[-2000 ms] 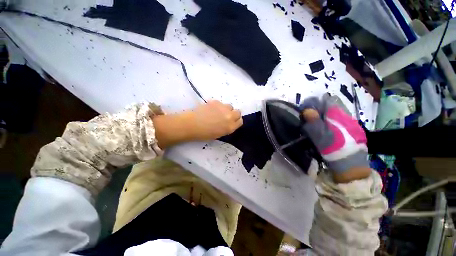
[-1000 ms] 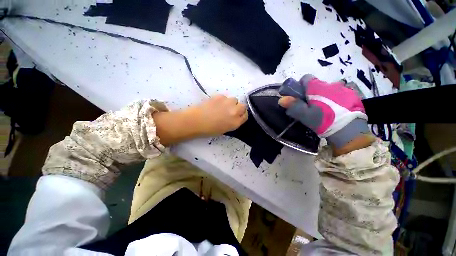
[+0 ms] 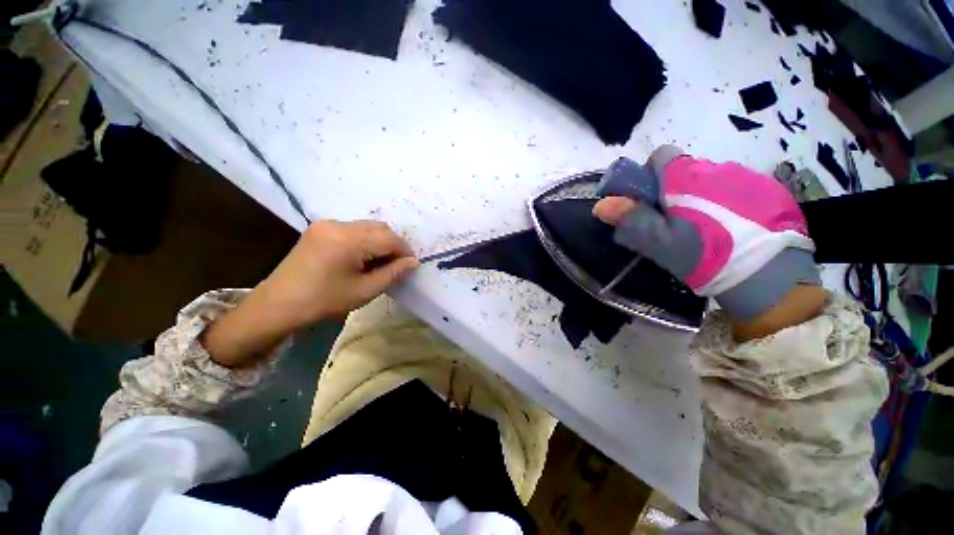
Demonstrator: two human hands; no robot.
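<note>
A black cut fabric piece (image 3: 509,257) lies near the table's front edge, its right part under the hand iron (image 3: 586,242). My right hand (image 3: 722,225), in a pink, white and grey half-finger glove, grips the iron's handle, the plate down on the piece. My bare left hand (image 3: 340,270) pinches the narrow black tape (image 3: 243,137) left of the piece. The tape runs straight from my fingertips to the iron. Its other part trails from behind my left hand to the table's left corner.
A large black stack of pieces (image 3: 570,63) and another black piece (image 3: 350,23) lie farther back on the white table (image 3: 356,136). Black offcuts (image 3: 757,97) are scattered at the right. A cardboard box (image 3: 136,282) with black pieces stands on the floor at left.
My left hand has moved left off the piece, with the tape now drawn out between it and the iron. The iron has been set lower and squarer on the piece. The view has shifted.
</note>
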